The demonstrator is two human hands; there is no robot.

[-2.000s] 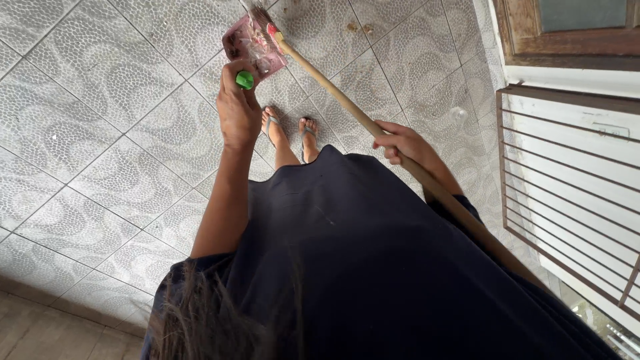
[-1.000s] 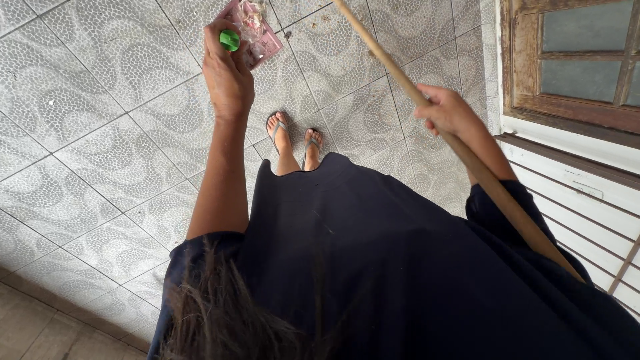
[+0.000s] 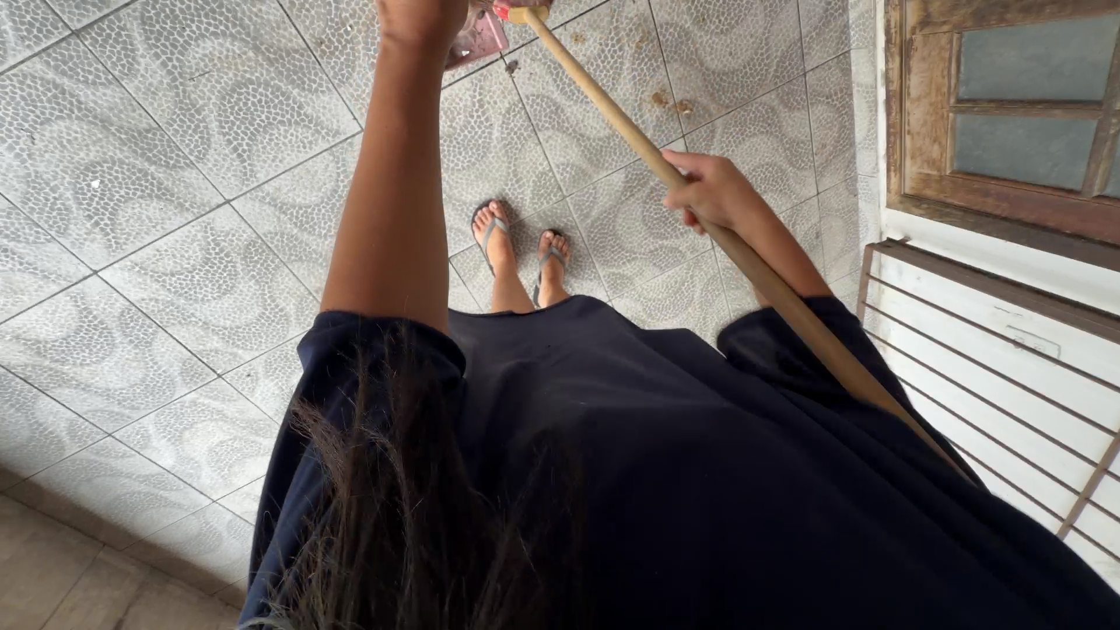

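At the top edge my left hand (image 3: 422,19) is only partly in view, its fingers cut off by the frame. Beside and beyond it shows the pink dustpan (image 3: 479,39), low over the tiled floor; its green-topped handle is out of sight. My right hand (image 3: 710,188) is closed around a long wooden broom handle (image 3: 604,101). This pole runs from the top middle down past my right forearm and over the dark clothing. Its far end has a yellow and red socket (image 3: 525,13) next to the dustpan; the bristles are hidden or out of frame.
My feet in flip-flops (image 3: 516,241) stand on patterned floor tiles (image 3: 219,114). Small brown debris (image 3: 669,102) lies right of the pole. A wooden-framed glass panel (image 3: 1032,105) and white slatted metalwork (image 3: 989,350) are at the right. Loose hair hangs at the lower left.
Compared with a second ago, my left hand and the dustpan sit higher, partly past the top edge. The broom's far end is back in view beside the dustpan.
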